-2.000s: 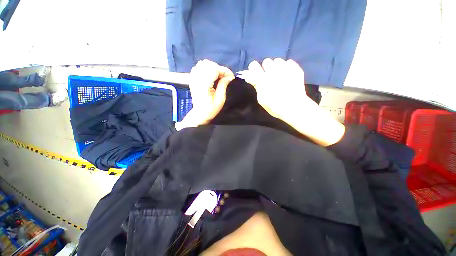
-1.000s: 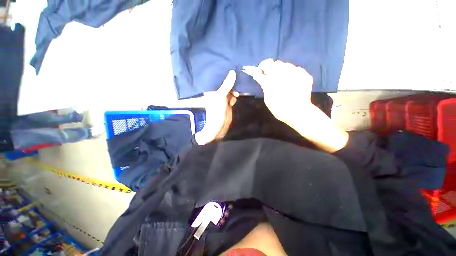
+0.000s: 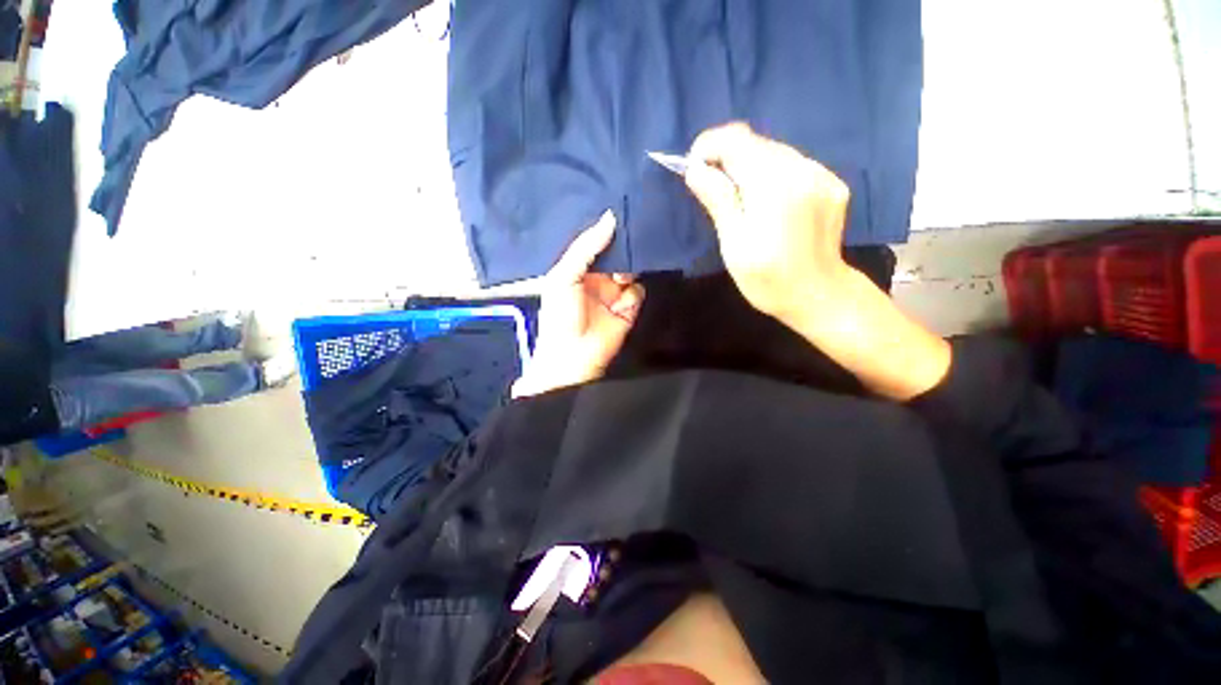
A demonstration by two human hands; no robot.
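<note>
Navy trousers (image 3: 803, 107) lie on the white table, their near end at the table's front edge in front of me. My left hand (image 3: 585, 308) is at this near edge, thumb on top of the cloth and fingers curled under it, holding the edge. My right hand (image 3: 770, 208) is over the trousers, to the right of my left hand, closed around thread snips. The snips' silver pointed tip (image 3: 666, 161) sticks out to the left over the cloth. The rest of the snips is hidden in the hand.
More navy garments (image 3: 255, 47) lie at the table's upper left. A blue basket (image 3: 311, 402) with navy garments stands below the table at left. Red baskets (image 3: 1138, 288) stand at right, with a navy piece (image 3: 1131, 402) beside them. A person's jeans-clad legs (image 3: 161, 388) show at left.
My right hand with the snips has moved up and away from the cloth's near edge. My left hand has shifted slightly down. The trousers' near end now lies flatter towards me.
</note>
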